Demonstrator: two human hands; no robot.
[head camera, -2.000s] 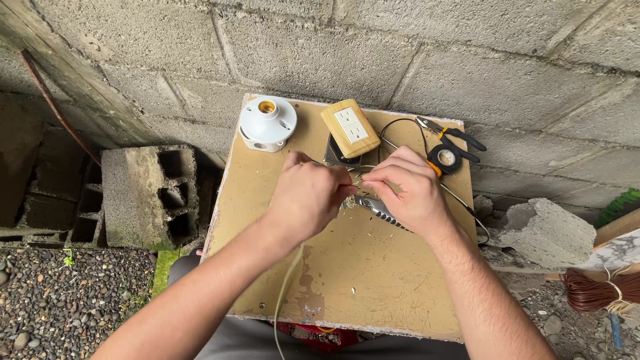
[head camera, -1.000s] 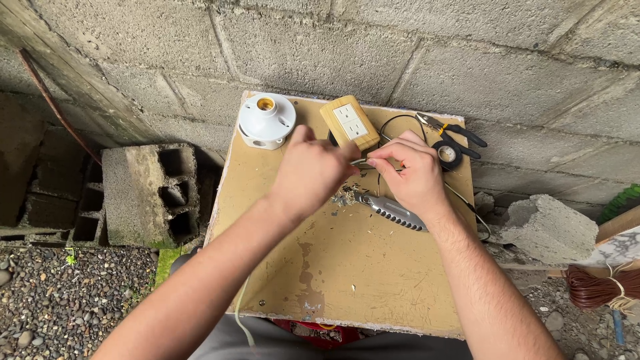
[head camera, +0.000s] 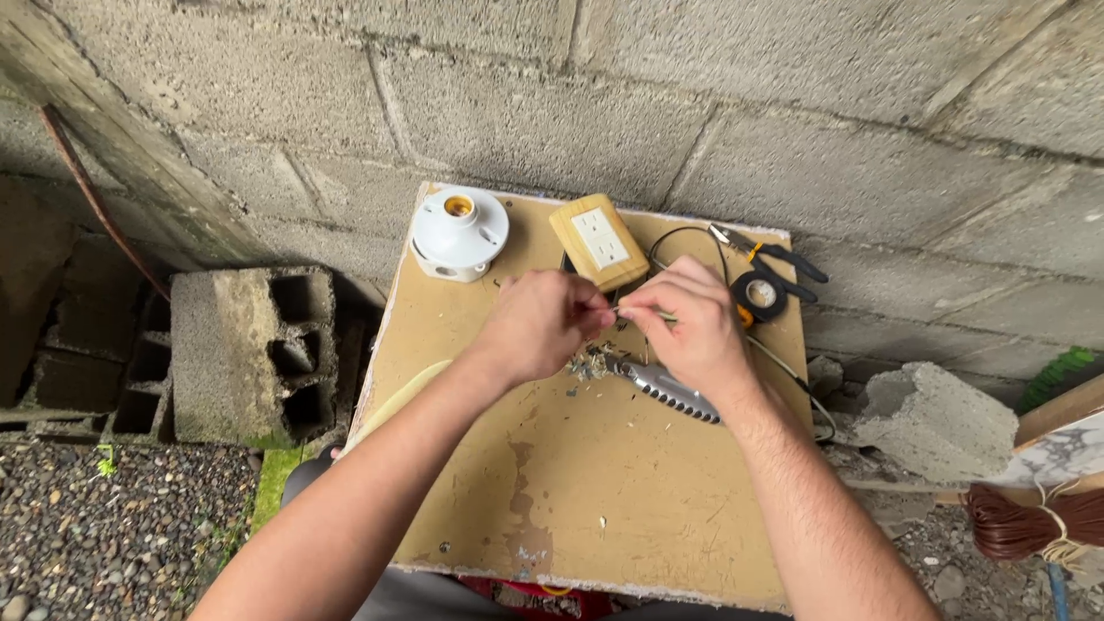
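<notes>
My left hand (head camera: 552, 323) and my right hand (head camera: 686, 319) meet over the board, fingertips pinching a thin electrical wire (head camera: 617, 310) between them. A pale cable (head camera: 405, 392) runs beside my left forearm. Just behind my fingers lies a double outlet with a wood-look cover plate (head camera: 597, 243). Below my right hand rests a grey-handled utility knife (head camera: 668, 390), its front end near wire and insulation scraps (head camera: 595, 362). A white lamp holder (head camera: 460, 231) stands at the back left. Pliers with black handles (head camera: 776, 257) and a roll of black electrical tape (head camera: 760, 294) lie right of my right hand.
The wooden board (head camera: 569, 483) stands against a concrete block wall (head camera: 517, 129). Hollow concrete blocks (head camera: 250, 354) lie to the left, above gravel (head camera: 112, 526). On the right are a broken concrete chunk (head camera: 940, 418) and a tied bundle of brown wire (head camera: 1013, 522).
My left hand has moved away from the outlet, whose face shows more fully than one second ago. The pale cable has shifted left and up along my left forearm.
</notes>
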